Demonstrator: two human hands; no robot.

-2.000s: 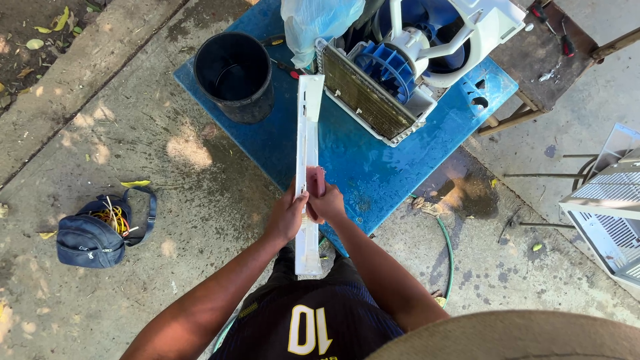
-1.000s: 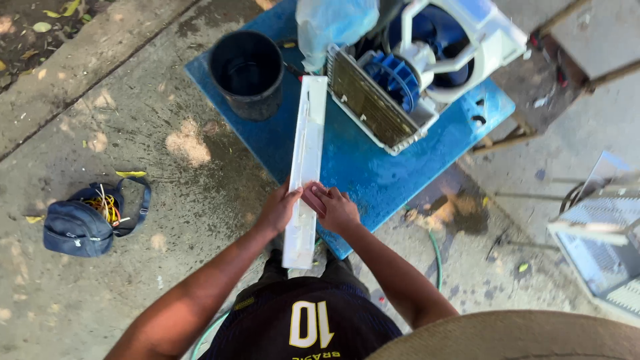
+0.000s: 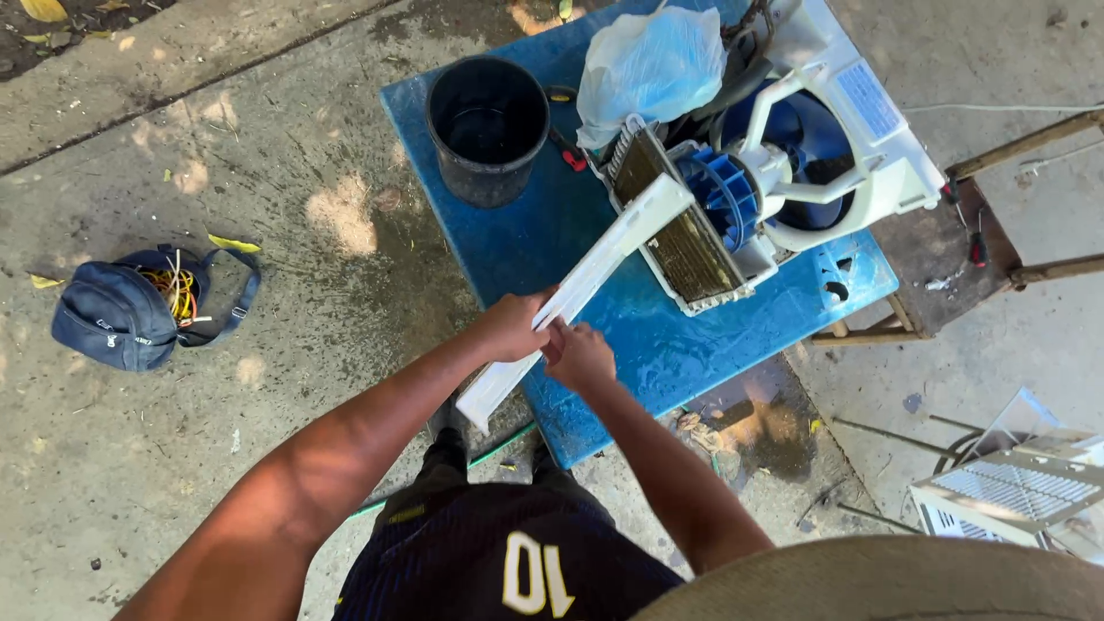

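A long white plastic strip (image 3: 595, 263) slants over the blue table (image 3: 621, 345), its upper end in front of the finned coil of an opened air-conditioner unit (image 3: 690, 246). My left hand (image 3: 517, 326) grips the strip around its middle. Close beside it, my right hand (image 3: 582, 355) is closed at the strip's right edge; a bit of something pinkish shows at its fingers, too hidden to name. Blue fan wheels (image 3: 724, 194) sit in the unit's white housing.
A black bucket (image 3: 487, 129), a plastic bag (image 3: 651, 65) and a red-tipped tool (image 3: 569, 155) are on the table. A blue bag (image 3: 116, 315) with wires lies on the floor at left. A slatted white panel (image 3: 1013, 487) stands at lower right, a low wooden stand (image 3: 940, 259) at right.
The white strip has turned from nearly upright in the view to a slant, its far end now over by the coil. Both hands have stayed at its middle.
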